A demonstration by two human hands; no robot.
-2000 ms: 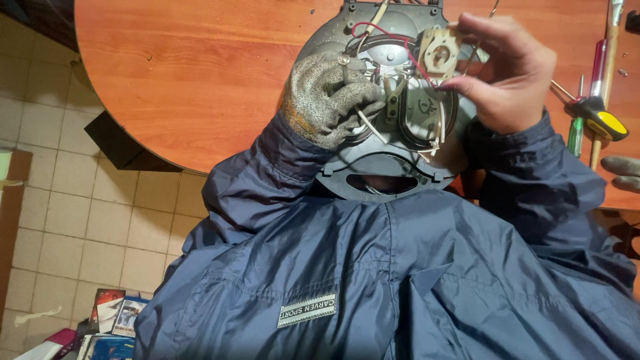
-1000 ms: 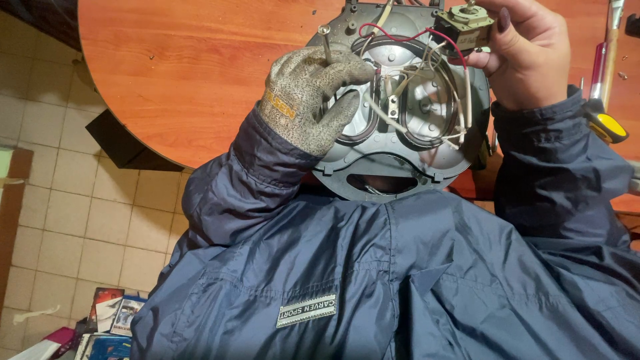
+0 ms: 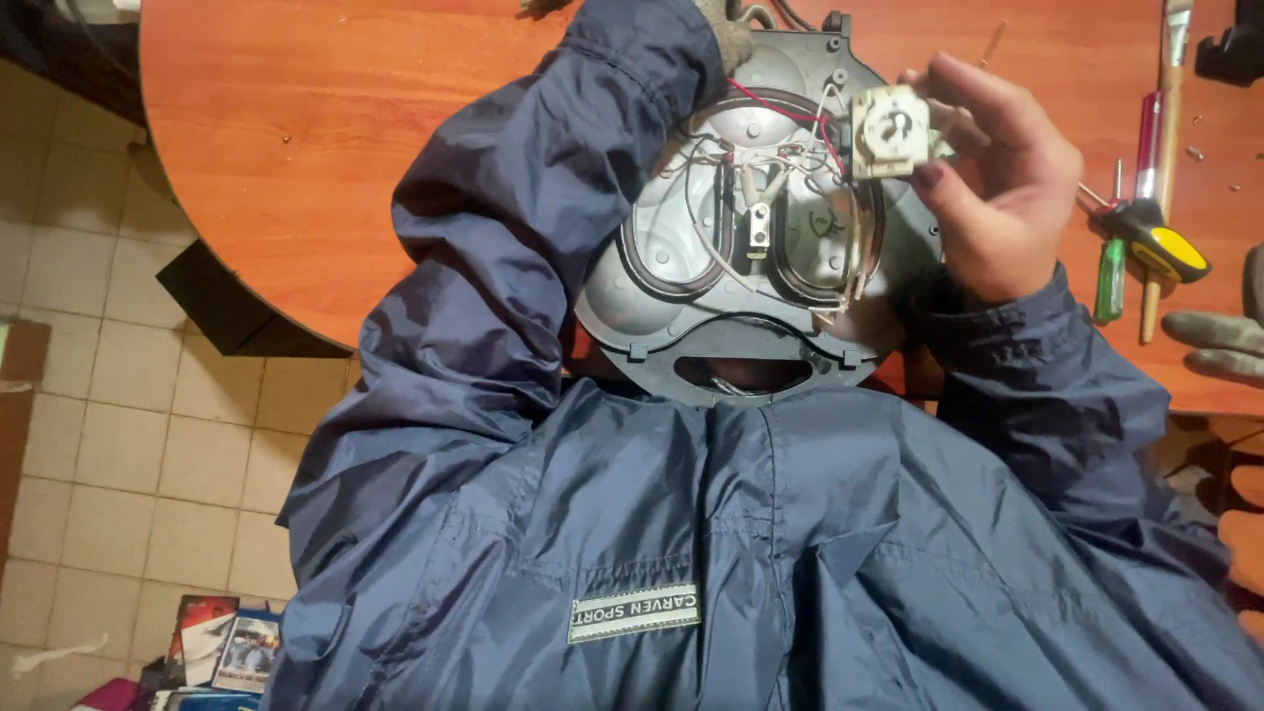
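An opened round electric appliance (image 3: 612,306) lies on the wooden table, its grey metal inside with two dark heating-element loops, white wires and a small metal bracket (image 3: 758,229) showing. My bare right hand (image 3: 1007,178) holds a cream timer or switch unit (image 3: 891,131) between thumb and fingers above the appliance's right side. A red wire (image 3: 775,107) runs to that unit. My left hand (image 3: 731,38), in a grey knit glove, is at the appliance's far left edge, mostly hidden by its sleeve and the frame's top; what it holds cannot be seen.
Right of the appliance on the table (image 3: 286,188) lie a green-handled screwdriver (image 3: 1110,281), a yellow-and-black tool handle (image 3: 1165,247), a paintbrush (image 3: 1173,89), a grey glove (image 3: 1220,346) and small screws. A black object (image 3: 1229,49) sits at the far right corner.
My left hand has moved from over the middle of the appliance to its far edge. My right hand has turned the cream unit, still held, so its round face shows.
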